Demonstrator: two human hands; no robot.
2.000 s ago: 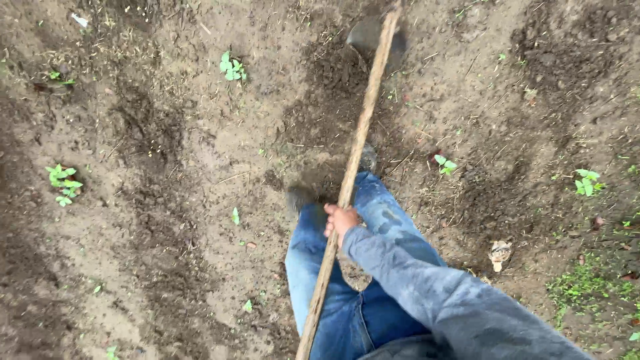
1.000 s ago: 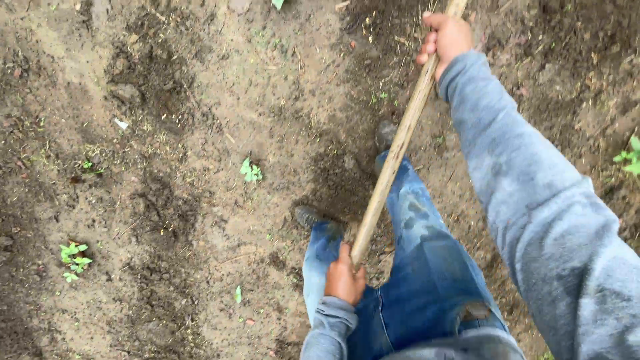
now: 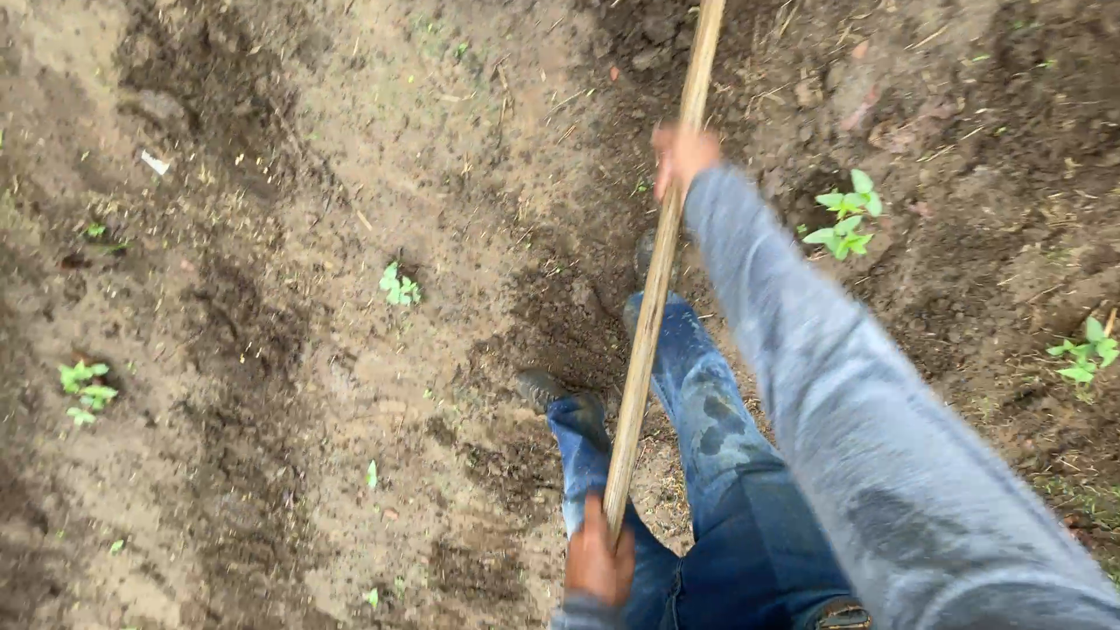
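Observation:
A long wooden handle [image 3: 652, 324] runs from the top edge down to just in front of my jeans. Near its lower end my left hand [image 3: 599, 556] is closed around the wood. My right hand [image 3: 684, 160], slightly blurred, grips the same handle higher up, with the arm in a grey-blue sleeve reaching from the lower right. The far end of the handle lies beyond the top of the view, so any tool head is hidden.
Brown soil surrounds my feet, with a shoe [image 3: 540, 388] on the left. Leafy seedlings grow nearby: one right of my right hand [image 3: 845, 214], one left of my legs [image 3: 400, 285], others at the far left [image 3: 87, 391] and far right [image 3: 1085, 352]. A white scrap [image 3: 155, 163] lies upper left.
Two seconds ago one hand showed on the handle and a dark blade was visible at its far end; a second ago both hands held it. Since then the handle has become steeper in view.

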